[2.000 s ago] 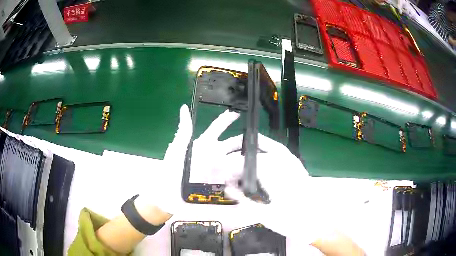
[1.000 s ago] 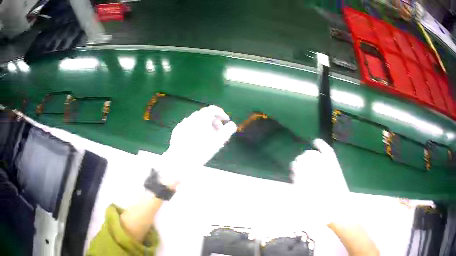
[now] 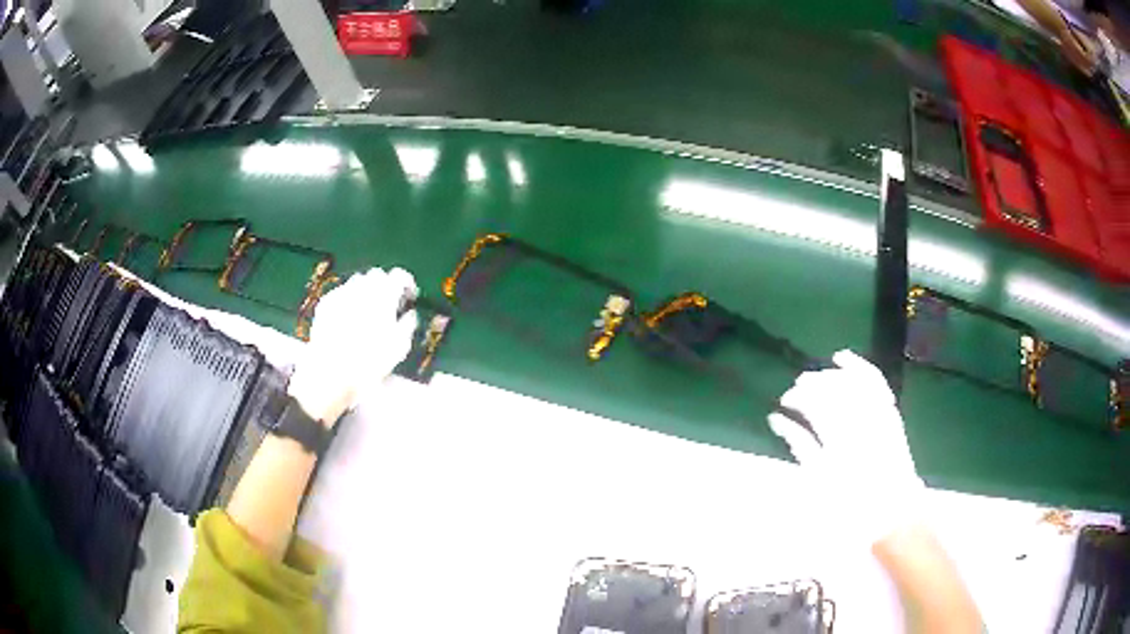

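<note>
My gloved left hand [image 3: 353, 337] is over a phone middle frame [image 3: 434, 344] on the green belt, fingers curled on it; the hand hides most of this frame. My gloved right hand [image 3: 849, 415] grips the right end of a blurred, slanted middle frame [image 3: 719, 334], whose gold-orange end points left. It is low over the belt; whether it touches is unclear. Another middle frame [image 3: 533, 295] lies between the hands, its right end close to the held one. Two more middle frames, the left one [image 3: 628, 597] and the right one [image 3: 762, 609], lie on the white cover, cut off below.
More frames lie on the green belt [image 3: 595, 173] at left and right. A black divider strip [image 3: 891, 285] crosses it. Slotted black trays [image 3: 186, 396] stand at left, another [image 3: 1100, 582] at lower right. A red compartment tray [image 3: 1053, 161], grey frame [image 3: 938, 139] and red sign [image 3: 376, 34] are beyond.
The view has shifted, moving the scene rightward. My left hand has moved left along the belt, and a frame now shows under it. My right hand still holds its slanted frame.
</note>
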